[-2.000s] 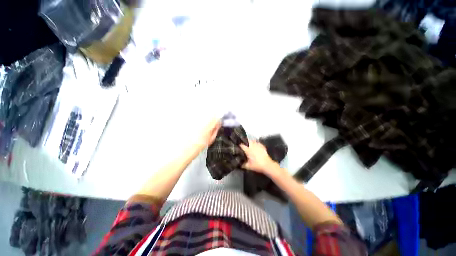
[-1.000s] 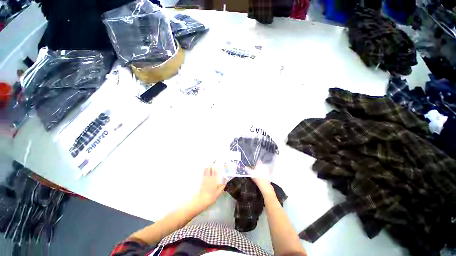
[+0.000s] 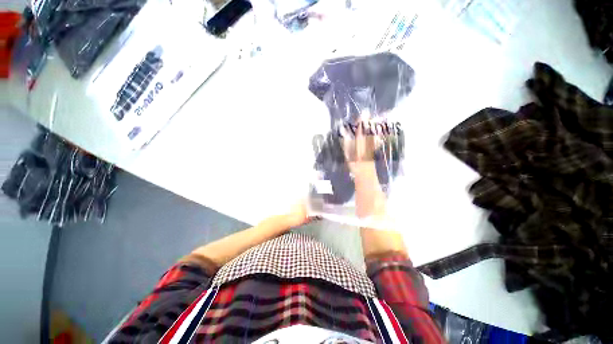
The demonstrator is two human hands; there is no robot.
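A clear printed polybag (image 3: 396, 144) lies in front of me, its open edge towards me. A dark plaid garment (image 3: 363, 74) is inside it, with parts towards the far end and on both sides of my right hand. A small white label shows near the bag's lower left. My right hand (image 3: 361, 142) is inside the bag; its fingers are blurred behind plastic and print, so its grip is unclear. My left hand (image 3: 306, 213) holds the bag's near left corner at the opening.
A stack of empty polybags (image 3: 158, 74) lies at left, with a black phone (image 3: 229, 16) beyond. A large brown plaid heap (image 3: 538, 175) is at right, a strip of cloth (image 3: 460, 259) trailing from it. Bagged garments lie at upper left (image 3: 91, 30) and below the table's left edge (image 3: 57, 178).
The garment has moved from mostly outside the bag to inside it. My right hand has reached deeper into the bag. My left hand is at the bag's near left corner. The view has shifted.
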